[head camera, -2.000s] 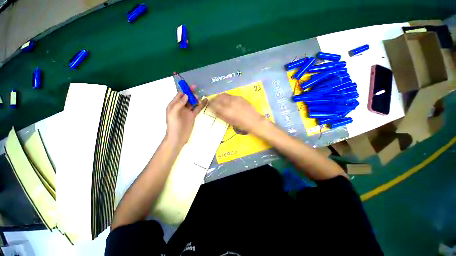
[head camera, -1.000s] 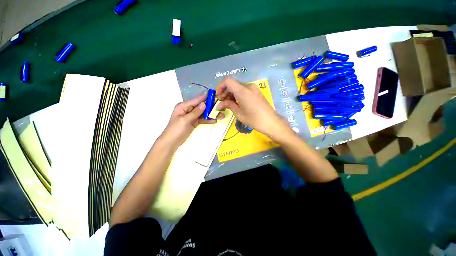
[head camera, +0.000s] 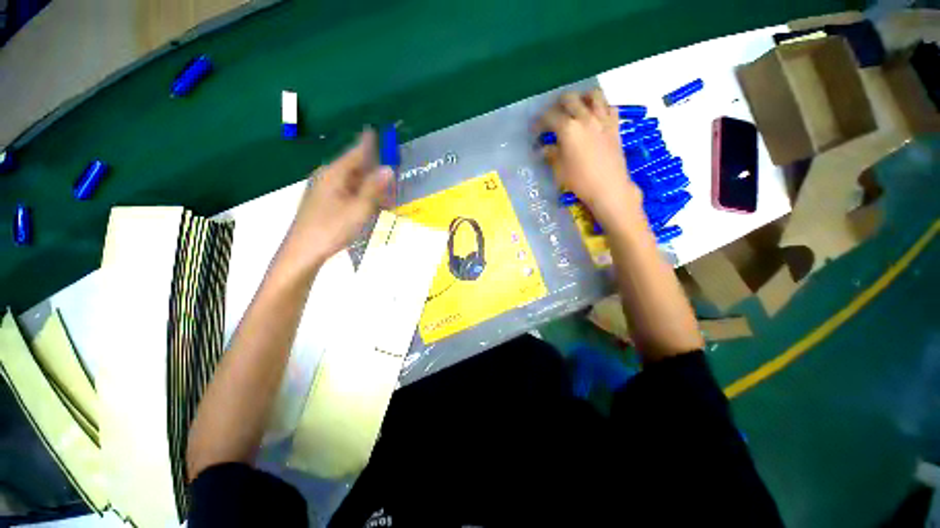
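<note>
My left hand is blurred at the bench's far edge, with a blue battery cell at its fingertips, between finger and thumb. My right hand reaches over the left side of the pile of blue cells. Its fingertips are down beside a cell end, and whether they grip it is hidden. The pale release liner strip lies slanted on the bench, partly over the printed mat, below and right of my left hand.
A stack of adhesive sheets and curved liner strips lie left. Several cells, one with a white pad, lie on the green belt. A single cell, a smartphone and an open cardboard box are right.
My hands have moved apart. My left hand went up and left with a cell. My right hand went right to the pile. The view has shifted, and the mat's headphone picture is uncovered.
</note>
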